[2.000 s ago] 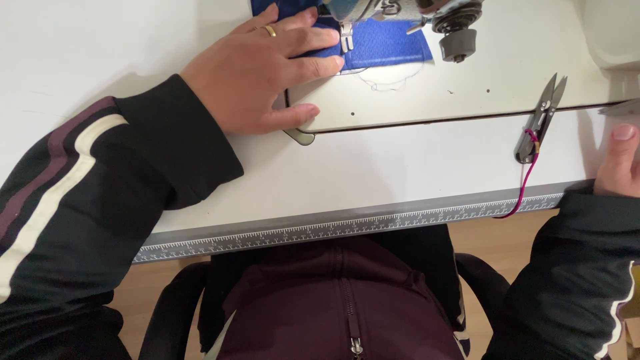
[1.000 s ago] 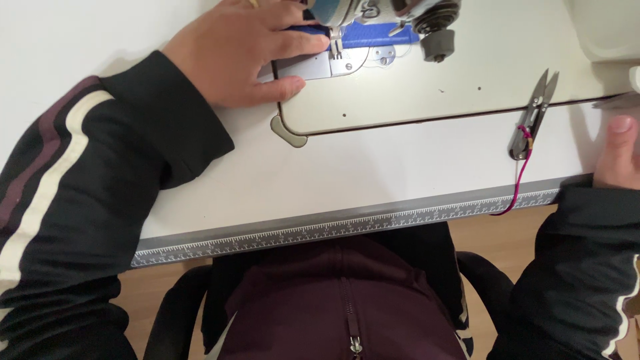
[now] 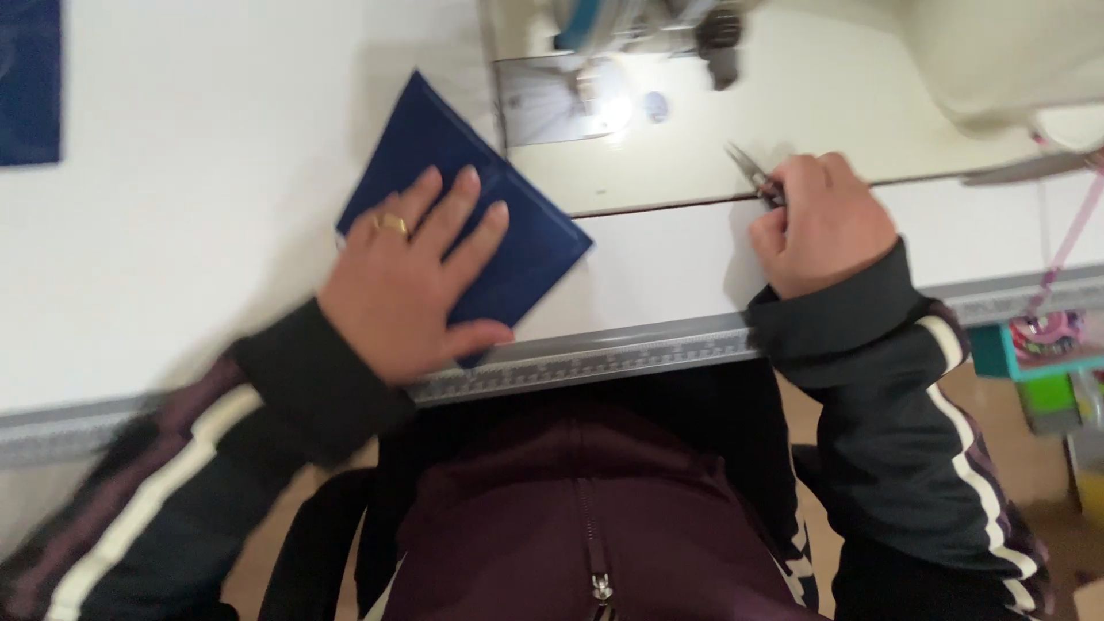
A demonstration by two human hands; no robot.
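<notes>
My left hand lies flat with spread fingers on a folded blue fabric piece, which rests at a slant on the white table and overlaps the edge of the sewing machine bed. My right hand is closed around small thread snips, their blades pointing up and left over the machine bed. The sewing machine's needle area is lit and blurred, with no fabric under it.
Another blue fabric piece lies at the far left. A ruler strip runs along the table's front edge. At right are a metal blade-like tool, a pink cord and a teal container below the table edge.
The blue fabric has come out from the needle area toward the front left, under my left hand. My right hand has moved left and taken hold of the snips that lay on the table. The view has shifted.
</notes>
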